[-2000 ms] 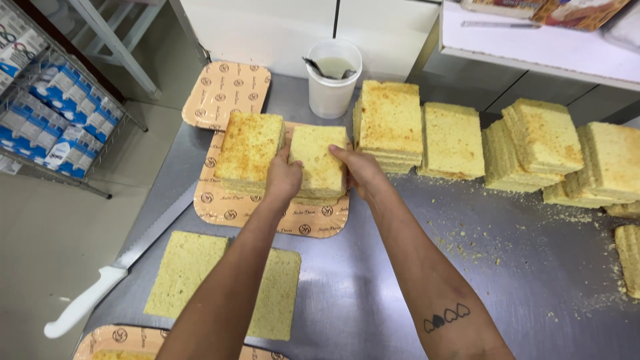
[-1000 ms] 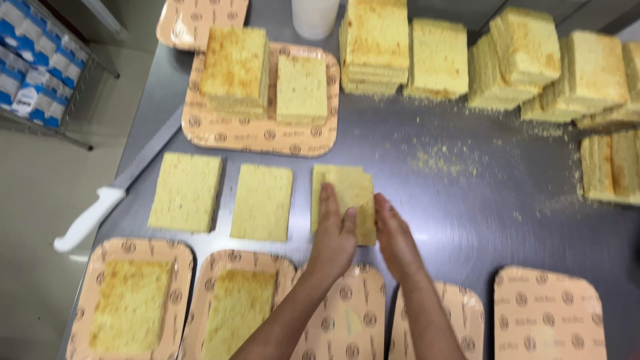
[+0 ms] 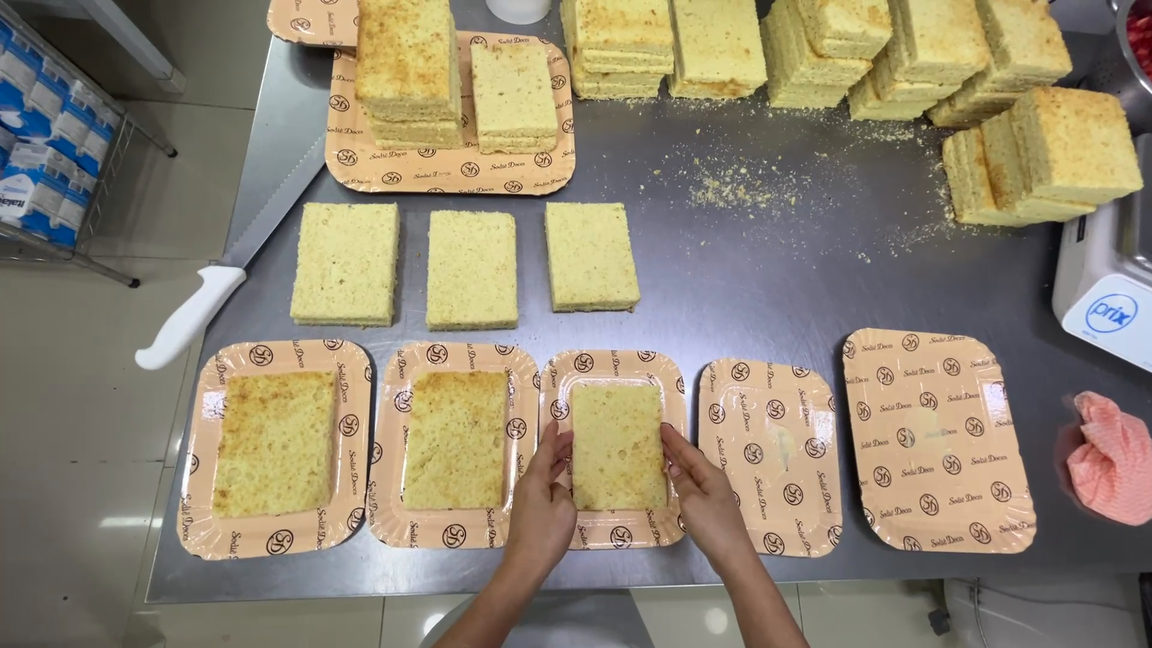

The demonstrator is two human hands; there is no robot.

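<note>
A rectangular sponge cake layer [image 3: 617,445] lies on the third printed cardboard tray [image 3: 621,537] from the left. My left hand [image 3: 545,490] touches its left edge and my right hand [image 3: 700,481] its right edge, fingers on both sides. Two trays to the left each bear a browned cake layer [image 3: 454,441]. A fourth tray [image 3: 772,459] and a larger fifth tray [image 3: 936,441] to the right hold no cake. Behind them three pale cake pieces [image 3: 472,270] lie in a row directly on the steel table.
Cake stacks stand on a back tray [image 3: 450,180], and more stacks [image 3: 720,49] line the back of the steel table [image 3: 684,319]. A white-handled serrated knife [image 3: 202,301] overhangs the left edge. At right are a scale [image 3: 1111,301], a pink cloth [image 3: 1111,459] and crumbs [image 3: 747,184].
Both hands have moved from the back tray to the third front tray, where a cake layer now lies. Three cake pieces are now spaced behind the front trays. The view has shifted.
</note>
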